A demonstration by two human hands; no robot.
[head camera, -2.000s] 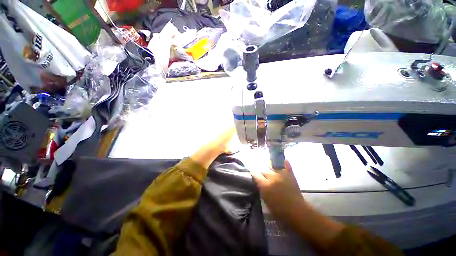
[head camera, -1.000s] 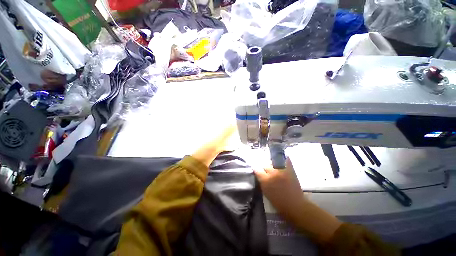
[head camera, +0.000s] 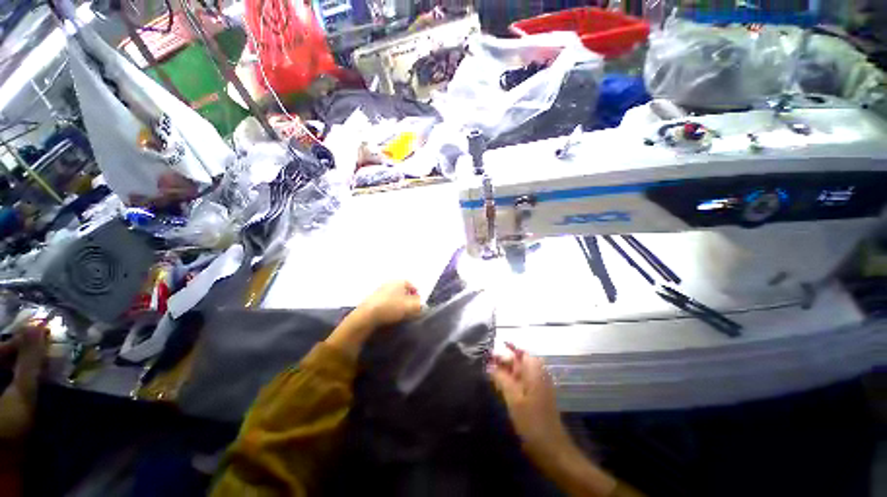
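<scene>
A dark grey garment piece [head camera: 418, 369] lies over the table's front edge and my lap, its upper end near the needle area. My left hand [head camera: 394, 303] grips the cloth left of the needle. My right hand [head camera: 517, 374] is at the cloth's right edge, fingers bent and pinching it, in front of the needle. The white sewing machine [head camera: 564, 194] has a blue stripe and a black panel. Its presser foot [head camera: 489, 250] is washed out by the lamp, so contact with the cloth is unclear.
Dark narrow strips [head camera: 598, 267] and dark thread snips [head camera: 700, 311] lie under the machine arm. Plastic bags and scraps [head camera: 277, 199] are heaped at left, beside a grey vented box [head camera: 97, 272]. A red basket [head camera: 584, 29] is behind. Another person's hand [head camera: 24, 379] shows at the left edge.
The view has tilted up and shifted. My hands have come back from the needle area toward me, with the cloth between them. Another person's hand has appeared at the left edge.
</scene>
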